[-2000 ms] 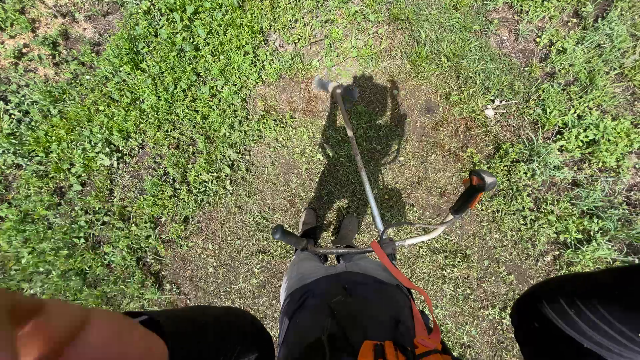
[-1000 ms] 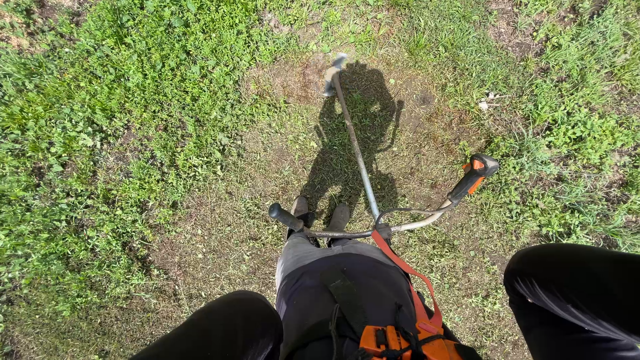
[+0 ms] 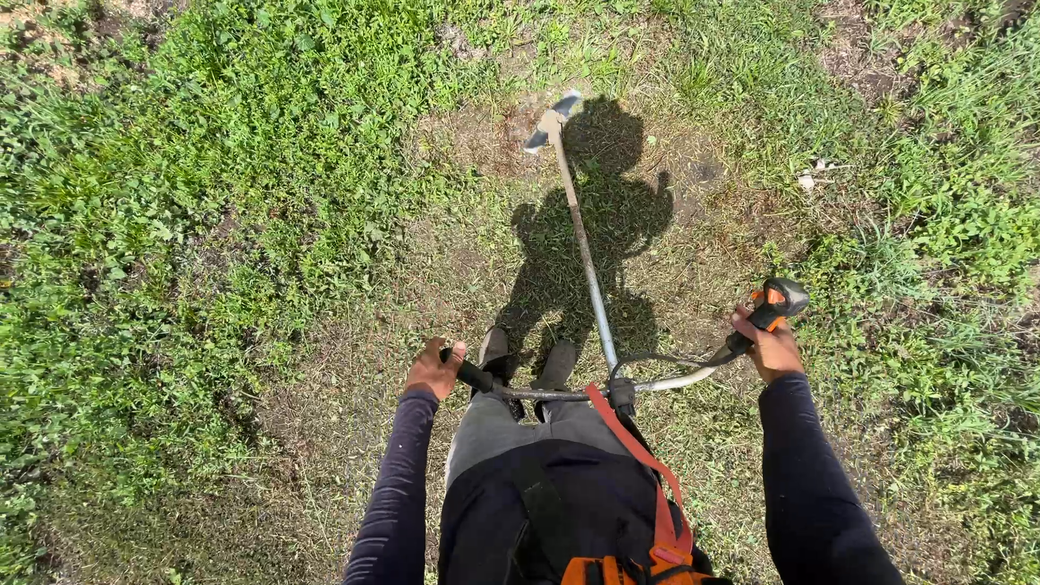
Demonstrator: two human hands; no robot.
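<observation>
A brush cutter (image 3: 584,244) hangs in front of me from an orange harness strap (image 3: 642,457). Its long metal shaft runs forward to a two-ended metal blade (image 3: 552,122) held over the ground. My left hand (image 3: 436,370) is at the black left handlebar grip (image 3: 474,375), with its fingers around the grip's outer end. On the other side, my right hand (image 3: 769,345) is closed around the black and orange throttle handle (image 3: 774,305). The curved handlebar (image 3: 678,380) crosses in front of my thighs, and a black cable loops above it.
Leafy green weeds (image 3: 162,244) grow thickly on the left, and more weeds (image 3: 951,227) on the right. Short cut grass and bare soil (image 3: 366,455) lie between them. My shoes (image 3: 557,364) stand behind my shadow (image 3: 601,211). A small pale scrap (image 3: 807,180) lies at the right.
Both arms have come down to the handlebar, and my hands have taken hold of its grips. The handles had no hands on them in the earlier frames. The blade has turned.
</observation>
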